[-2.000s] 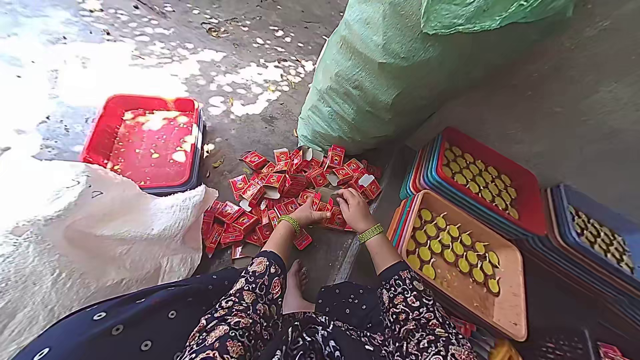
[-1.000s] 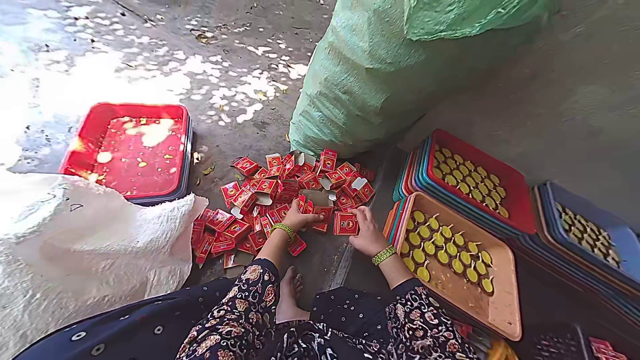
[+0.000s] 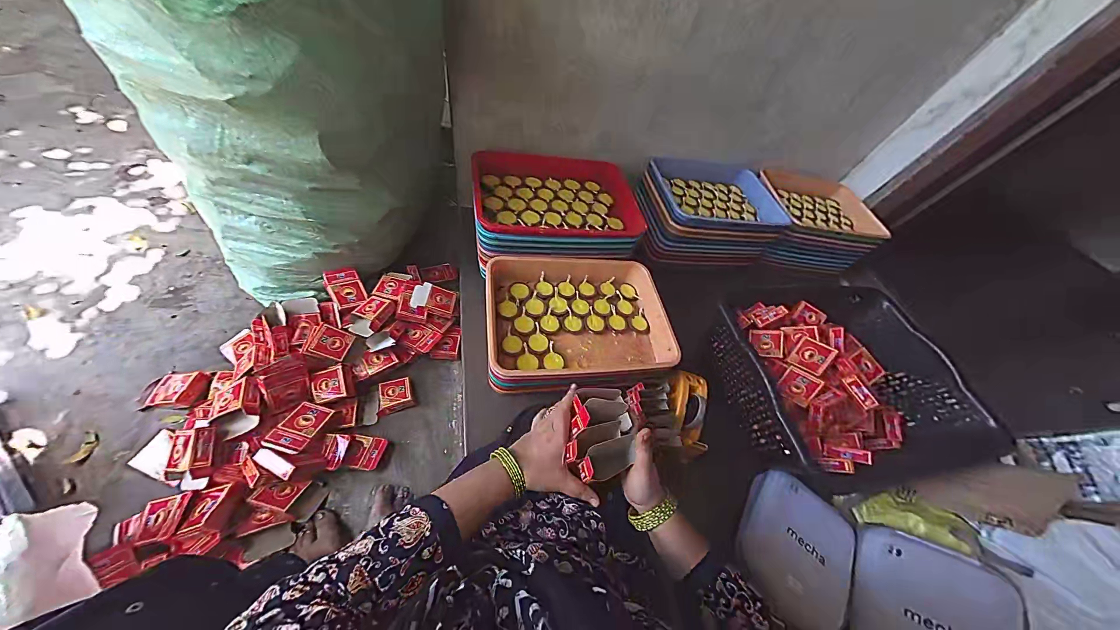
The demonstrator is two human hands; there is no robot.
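Several small red cardboard boxes (image 3: 604,437), their ends open, are held together over my lap. My left hand (image 3: 553,448) grips them from the left, and my right hand (image 3: 644,477) from the right. Just beyond them, an orange plastic tray (image 3: 612,352) holds yellow discs with short wicks, like small candles. A yellow object (image 3: 691,411), perhaps a tape dispenser, lies close to the right of the boxes. To the left, a pile of red cardboard boxes (image 3: 302,420) spreads over the floor. More red boxes (image 3: 812,354) lie in a black plastic basket (image 3: 945,464).
A large green sack (image 3: 306,131) stands at the back left. Stacked trays, topped by a red tray (image 3: 560,229), a blue tray (image 3: 770,219) and another orange tray (image 3: 862,223), line the wall. Two pale lidded containers (image 3: 801,551) sit at the lower right.
The view has swung to the right. My hands have moved from the floor pile to over my lap, and now hold several red boxes together between them.
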